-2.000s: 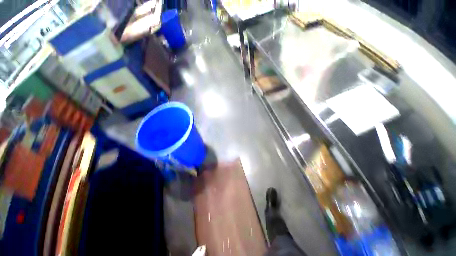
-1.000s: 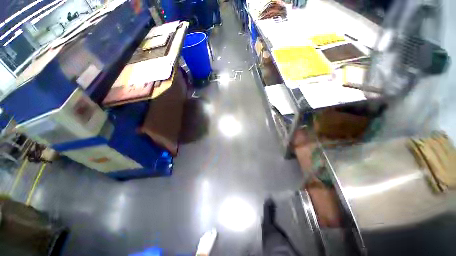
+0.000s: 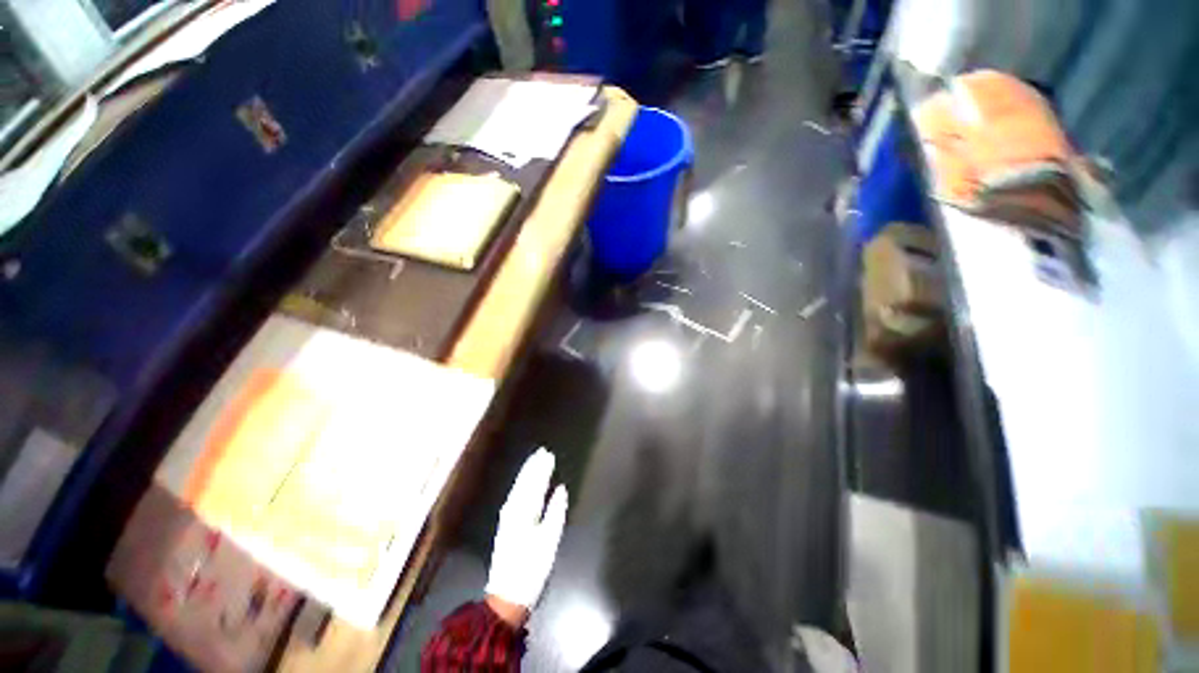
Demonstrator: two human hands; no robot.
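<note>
My left hand, in a white glove with a red-and-black checked cuff, hangs above the floor beside the press bed. Its fingers are extended and it holds nothing. A pale blurred shape is cut off at the bottom edge, right of centre; I cannot tell if it is my right hand. White sheet material with pale orange slit panels lies on a reddish-brown board at the near end of the bed. A die with a yellow-brown edge lies mid-bed on the dark cutting pad. More white sheets lie beyond it.
The blue press beam runs along the left. A wooden ledge edges the bed. A blue bin stands past it, with white strips on the floor. A white table at right bears orange material and yellow pieces.
The view has moved forward along the aisle and closer to the press bed, which now fills the left side. The blue bin is nearer. My left hand shows higher and more fully.
</note>
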